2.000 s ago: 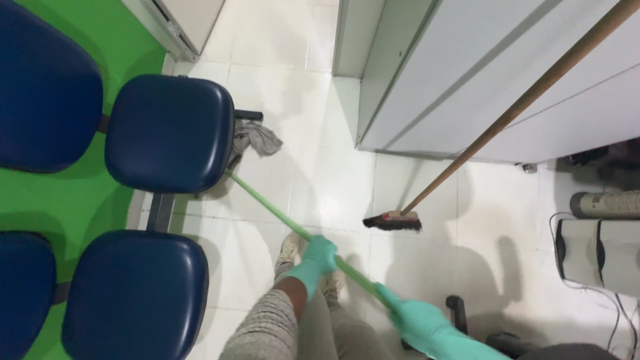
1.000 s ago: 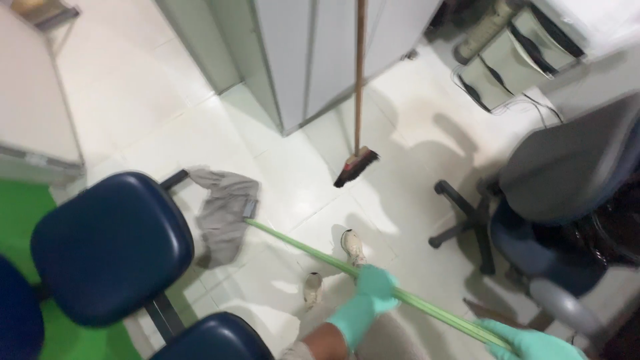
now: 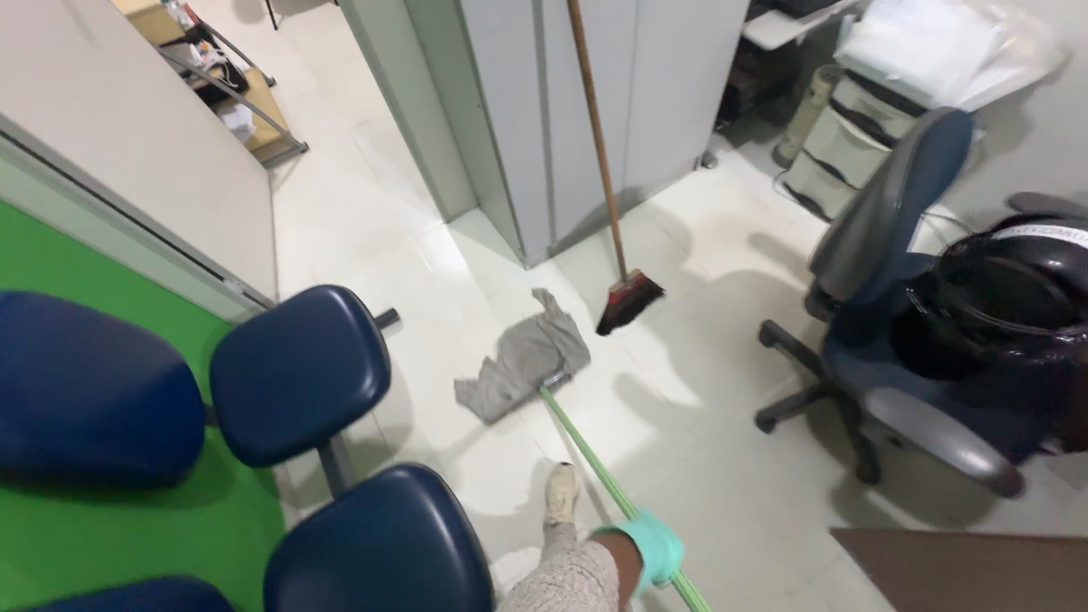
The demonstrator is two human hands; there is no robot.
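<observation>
My left hand (image 3: 659,548), in a turquoise rubber glove, is closed around a green pole (image 3: 602,472) at the bottom of the view. The pole runs up and left to a floor squeegee or mop head (image 3: 554,380), mostly hidden by a grey cloth (image 3: 527,361) spread on the white tiles. My right hand is out of view. Just right of the cloth, apart from it, a broom with dark bristles (image 3: 629,302) touches the floor; its wooden handle (image 3: 599,136) rises along the grey cabinet.
Blue padded seats (image 3: 297,374) stand at left by a green surface (image 3: 246,544). A grey cabinet (image 3: 586,110) is ahead. At right are a wheeled office chair (image 3: 884,229) bearing a black plastic-covered thing (image 3: 1003,289), and a drawer unit (image 3: 850,144). A door panel (image 3: 161,127) stands upper left.
The grey cloth on the pole's end has moved away from the blue seats, toward the broom. My right hand has left the view. The view has swung considerably.
</observation>
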